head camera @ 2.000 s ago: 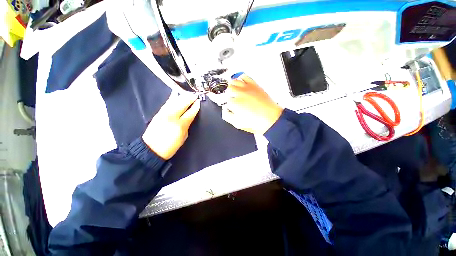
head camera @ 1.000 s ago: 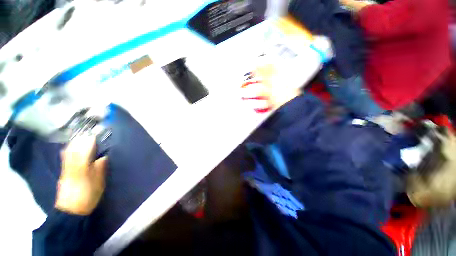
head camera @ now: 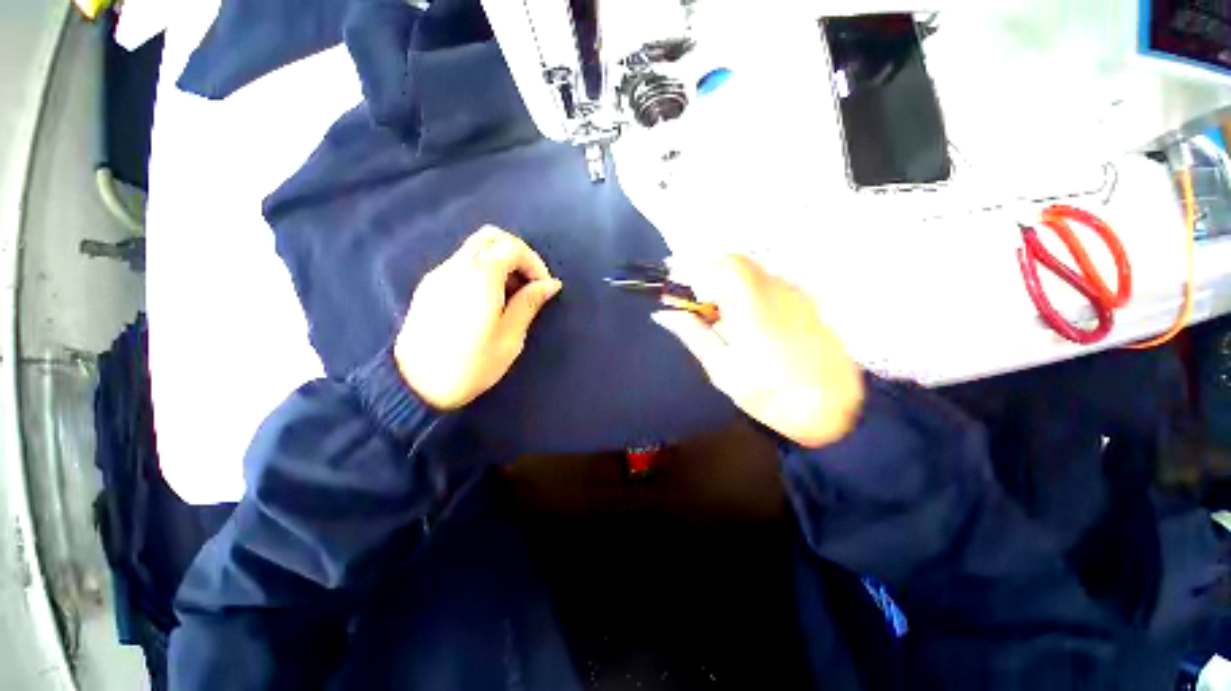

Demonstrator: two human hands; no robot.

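A navy fabric panel [head camera: 594, 371] lies on the white table in front of the sewing machine's presser foot [head camera: 595, 159]. My left hand [head camera: 473, 317] rests on the panel, thumb and fingertips pinched together; whether they hold cloth or a thread is too small to tell. My right hand [head camera: 776, 344] holds small thread snips [head camera: 689, 304] with an orange handle. Their dark, pointed blades point left, toward my left fingertips, without touching them. The panel lies below the foot, and its far part is bunched left of the machine.
A smartphone [head camera: 887, 108] lies on the machine bed. Red-orange handled scissors [head camera: 1076, 275] lie at the right, beside an orange cord [head camera: 1188, 263]. Another navy piece [head camera: 263, 43] is at the upper left. A dark control panel [head camera: 1195, 30] is at the upper right.
My right hand has come back from the scissors area with the snips. My left hand and the panel are now nearer me, away from the needle. The view has swung back left.
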